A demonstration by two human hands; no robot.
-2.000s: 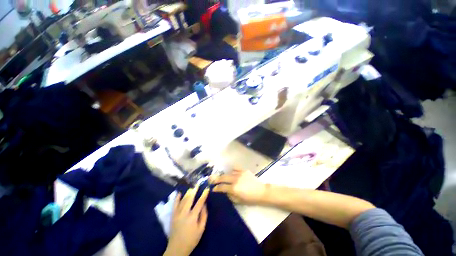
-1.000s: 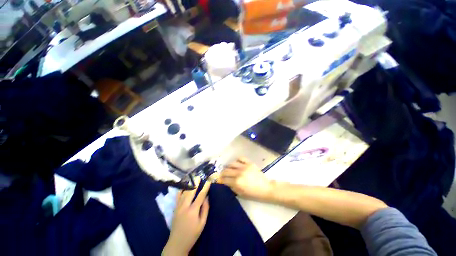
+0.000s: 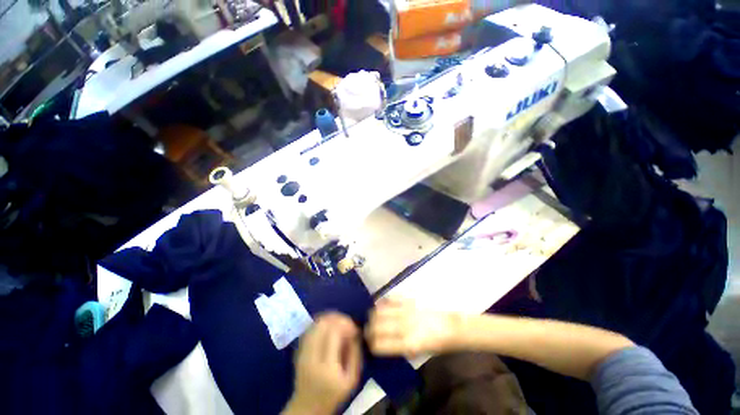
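The navy garment cloth (image 3: pixel 235 324) lies bunched at the left and in front of the white sewing machine (image 3: pixel 365 186). A pale patch (image 3: pixel 283 313) shows flat on the cloth, left of my hands. My left hand (image 3: pixel 329 361), blurred, has its fingers curled at the cloth below the needle area (image 3: pixel 333 258). My right hand (image 3: pixel 406 327) is closed on the cloth just to its right. The fingertips are close together over the navy cloth, away from the needle. Whether a small tool is in either hand cannot be told.
A flat black phone-like rectangle (image 3: pixel 428 209) and pink-handled scissors (image 3: pixel 496 237) lie under and beside the machine arm. A teal roll (image 3: pixel 89 318) is at the left. A white thread cone (image 3: pixel 359 96) and orange box (image 3: pixel 432 24) stand behind. Dark cloth (image 3: pixel 649 275) is heaped at the right.
Both hands have moved from the needle area down towards me, with the cloth between them. The pale patch is now more exposed. The view has shifted slightly.
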